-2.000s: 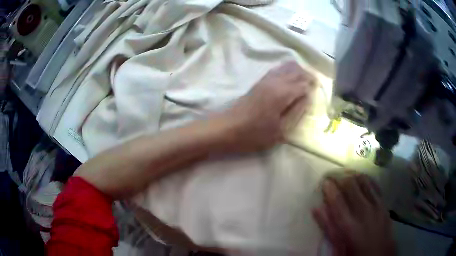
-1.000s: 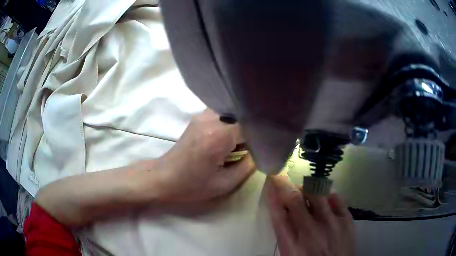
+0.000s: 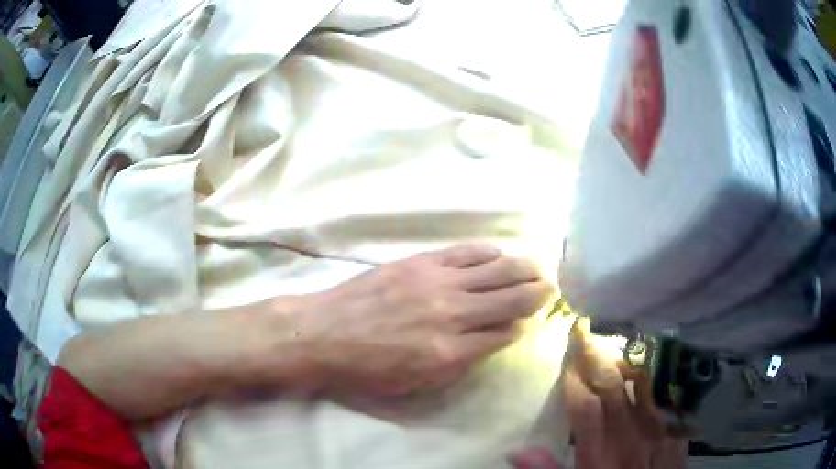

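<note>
Cream cloth (image 3: 385, 156) lies in large soft folds over the table, a thin seam line running across it toward my left hand. My left hand (image 3: 440, 311) lies flat on the cloth, palm down, fingertips at the bright spot beside the machine head. My right hand (image 3: 614, 403) is on the cloth's right edge just below the machine head, its fingers pointing up toward the needle area and partly in shadow. The sewing machine head (image 3: 678, 201), white-grey with a red diamond badge, hides the needle and presser foot. Whether either hand pinches the cloth does not show.
The machine's dark metal parts (image 3: 697, 366) stand right of my right hand. A pale table edge (image 3: 41, 137) runs along the far left beside the heaped folds. The lamp glow washes out the cloth by the head. A red sleeve (image 3: 87, 426) covers my left forearm.
The view has shifted, so the machine head shows farther right with its badge visible. My left hand has gone from curled to flatter on the cloth. My right hand remains below the head.
</note>
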